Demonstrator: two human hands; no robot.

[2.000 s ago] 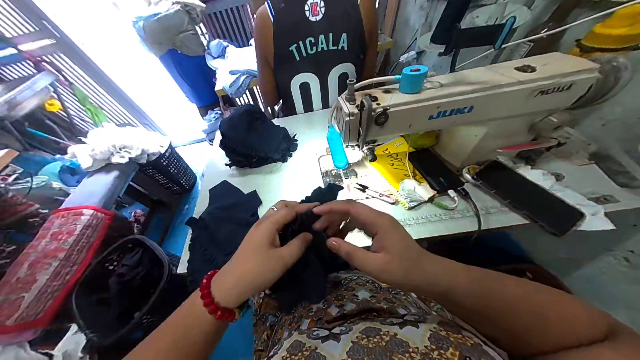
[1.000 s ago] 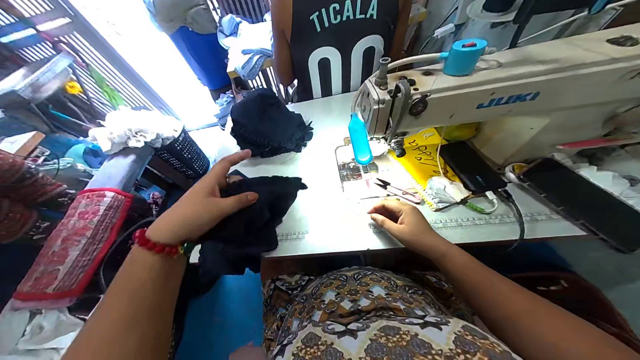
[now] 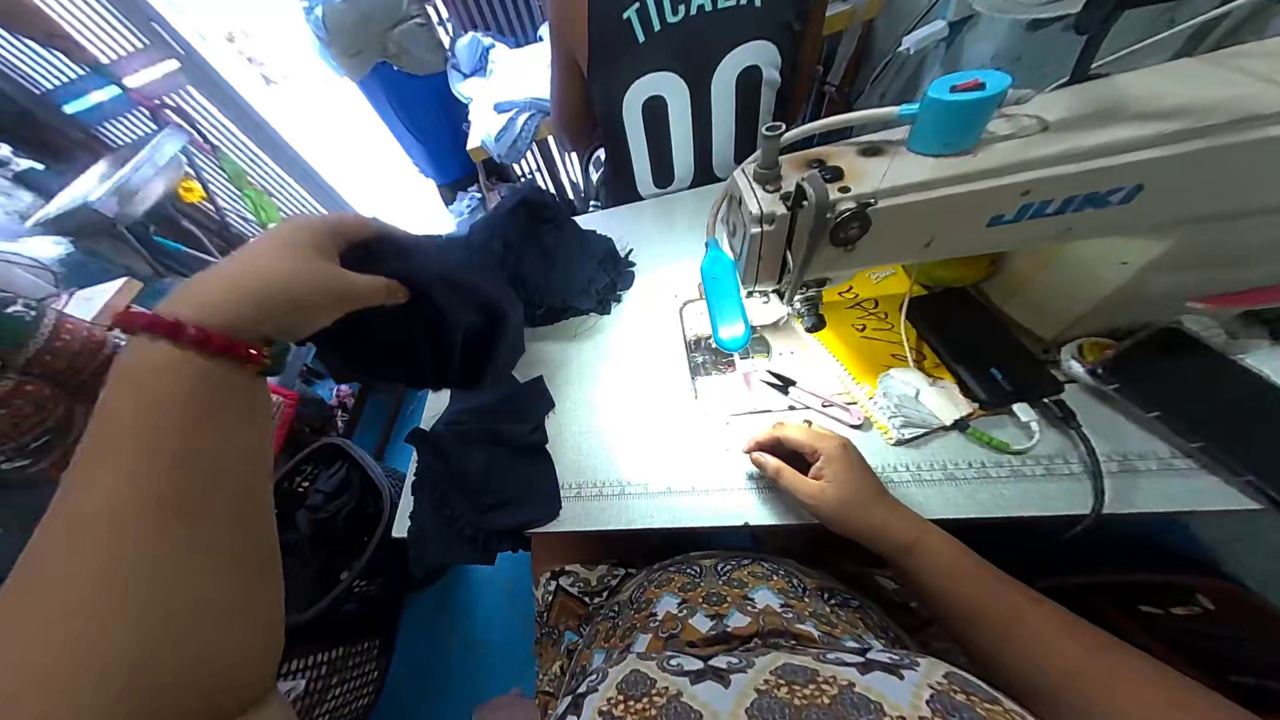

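Note:
My left hand (image 3: 290, 275), a red beaded bracelet at its wrist, grips a dark cloth piece (image 3: 430, 310) lifted at the table's left side. Behind that cloth a bundle of dark fabric (image 3: 560, 260) lies on the white table. Another dark cloth piece (image 3: 485, 470) hangs over the table's front left edge. My right hand (image 3: 815, 468) rests on the table by the printed ruler, fingers curled; whether anything is between them cannot be told. Thread snips (image 3: 815, 398) lie just beyond it, near the needle area of a Juki sewing machine (image 3: 1000, 200).
A yellow notebook (image 3: 870, 330), a black power bank (image 3: 985, 350) with cables and a dark phone (image 3: 1200, 400) lie under and beside the machine arm. A black basket (image 3: 340, 660) stands below left. A person in a dark jersey (image 3: 690, 110) is across the table.
My hands, together on the dark cloth two seconds ago, are now apart. My left hand has moved left and away from me with a cloth piece, toward the bundle. The view has shifted closer.

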